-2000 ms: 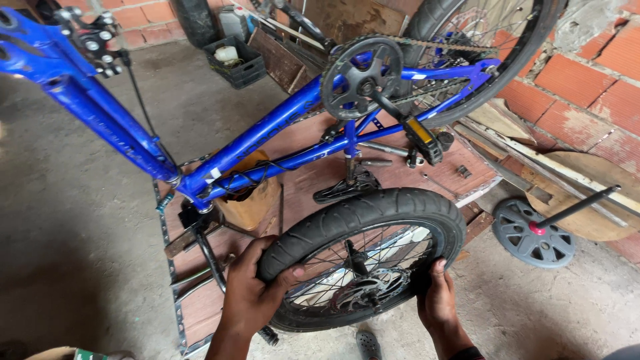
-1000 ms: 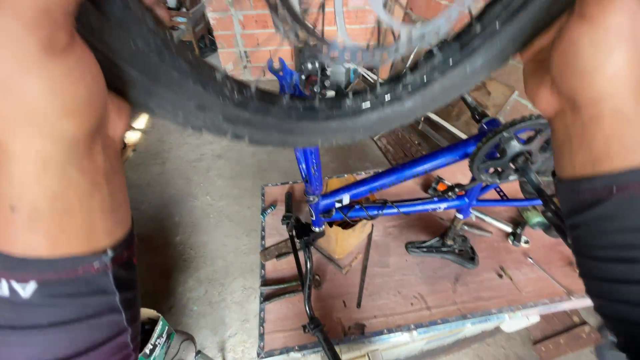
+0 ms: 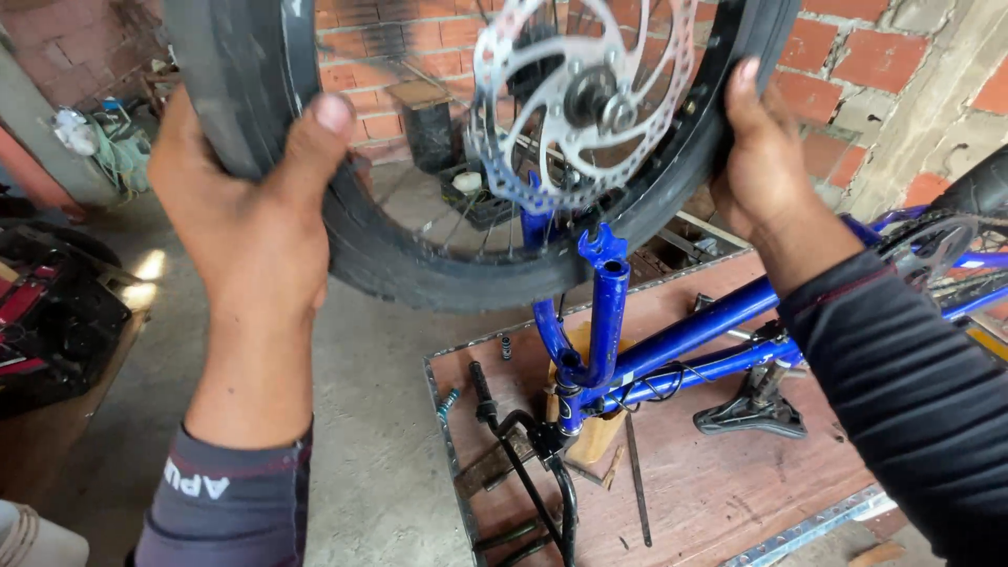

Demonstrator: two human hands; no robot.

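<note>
Both my hands hold a bicycle wheel up in front of me, its black tire at the top of the view. My left hand grips the tire's left side, thumb inward. My right hand grips its right side. A silver disc brake rotor is mounted at the hub and faces me. Just beyond the wheel's lower edge rises the blue bicycle fork with its dropout up. The blue frame lies upside down, with its black handlebar and saddle low on the wooden platform.
The wooden platform has a metal-strip edge and bears a thin dark rod and a teal spring-like part. A black and red machine stands at the left, a white bucket at lower left. Behind are a brick wall and a black crate.
Two seconds ago the wheel was low beside the frame, in both hands; it is now raised above the fork. The view has shifted toward the fork end of the bicycle.
</note>
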